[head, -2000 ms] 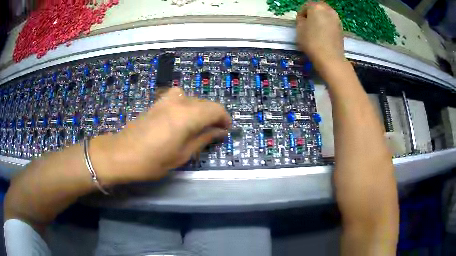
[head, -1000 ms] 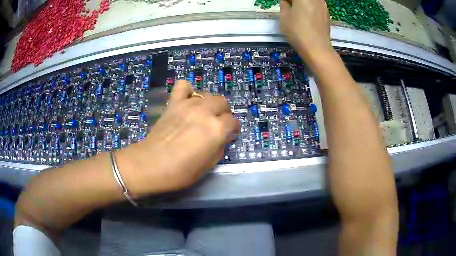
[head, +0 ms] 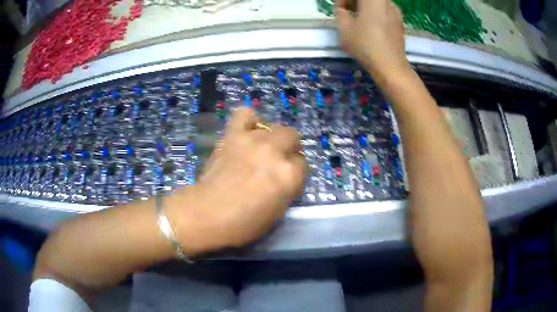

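Observation:
Circuit board panels (head: pixel 134 128) fill the track in front of me, with blue, red and dark parts on them. My left hand (head: pixel 259 173) is over the boards right of the dark strip (head: pixel 208 91). Its fingers are bent and blurred, and whether they hold a part cannot be seen. My right hand (head: pixel 371 30) reaches over the back rail to the green parts (head: pixel 443 18). Its fingertips are cut off by the top edge, so what they touch is hidden.
A heap of red parts (head: pixel 73 39) lies on the shelf (head: pixel 177 17) at the back left, with pale parts at the top middle. The front rail (head: pixel 342 213) runs before me. A metal rod (head: pixel 508 143) and pale plates are in the open track at right.
My left hand has moved slightly right and down in the picture since the earlier frames. My right hand stays near the green heap and has shifted left since the earliest frame. The view has shifted slightly.

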